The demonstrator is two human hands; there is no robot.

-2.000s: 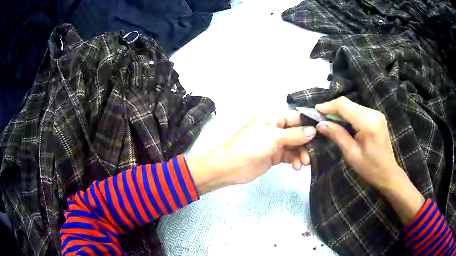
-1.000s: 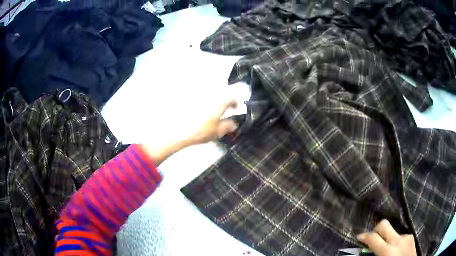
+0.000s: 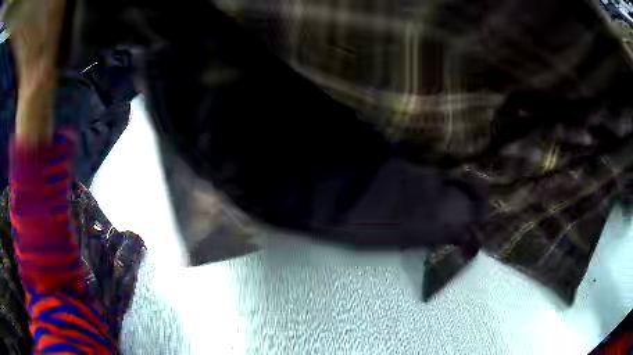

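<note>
The plaid garment is lifted and blurred across the top and middle of the view. Its dark lining faces me at the centre, and the plaid lower edges and corners hang over the table. My left hand is raised at the top left corner, blurred and cut off by the edge; its fingers are not clear, so I cannot tell if it grips the cloth. My right hand and the snips are not in view.
The white table shows below the garment, with its curved edge at lower right. A plaid pile lies at lower left behind my striped sleeve. Navy cloth lies at far left. Something red shows at the bottom right corner.
The garment has gone from lying on the table to being lifted up, with its lining showing. My left hand has moved up and left. My right hand and the snips have left the view.
</note>
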